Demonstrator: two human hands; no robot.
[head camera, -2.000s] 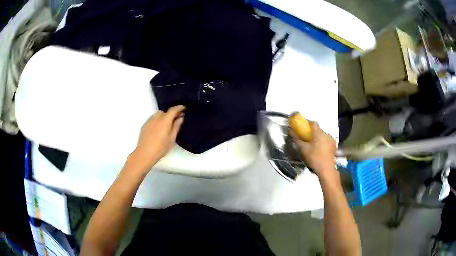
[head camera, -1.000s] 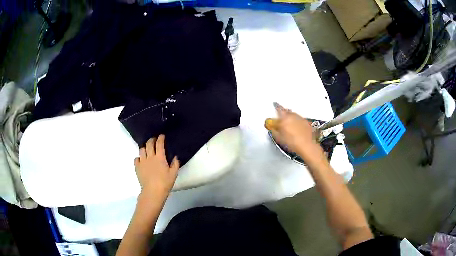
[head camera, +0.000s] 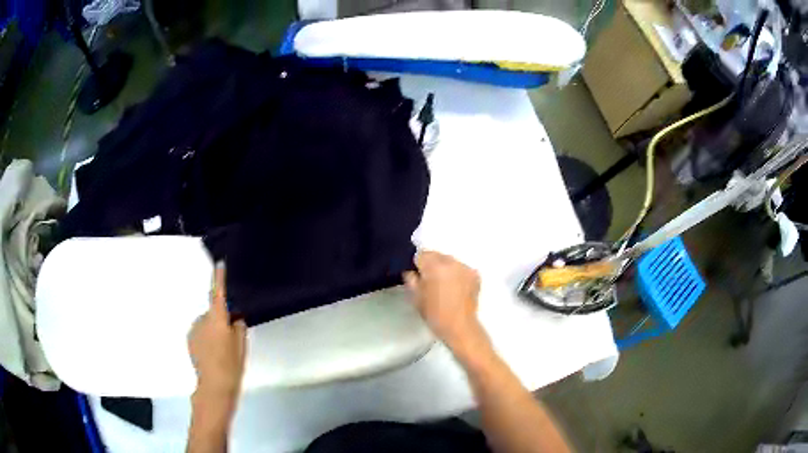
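A dark garment (head camera: 310, 177) lies over the far part of the white padded board (head camera: 124, 310), its near edge roughly straight across the board. My left hand (head camera: 218, 341) is at the garment's near left corner, fingers on the cloth edge. My right hand (head camera: 446, 292) is at the near right corner, fingers closed on the edge. The steam iron (head camera: 576, 278) with its yellow-orange handle rests at the table's right corner, out of both hands. A tiny white label (head camera: 152, 224) shows at the garment's left side.
A narrow white sleeve board (head camera: 434, 40) on a blue base stands at the far edge. Beige-grey cloth (head camera: 27, 274) is bundled at the left end. A blue stool (head camera: 671, 283), a cardboard box (head camera: 633, 71) and the iron's pale hose (head camera: 700, 212) are on the right.
My right hand has let go of the iron and moved left onto the garment's edge. My left hand has moved left to the near left corner. The garment's near part now has a straighter edge.
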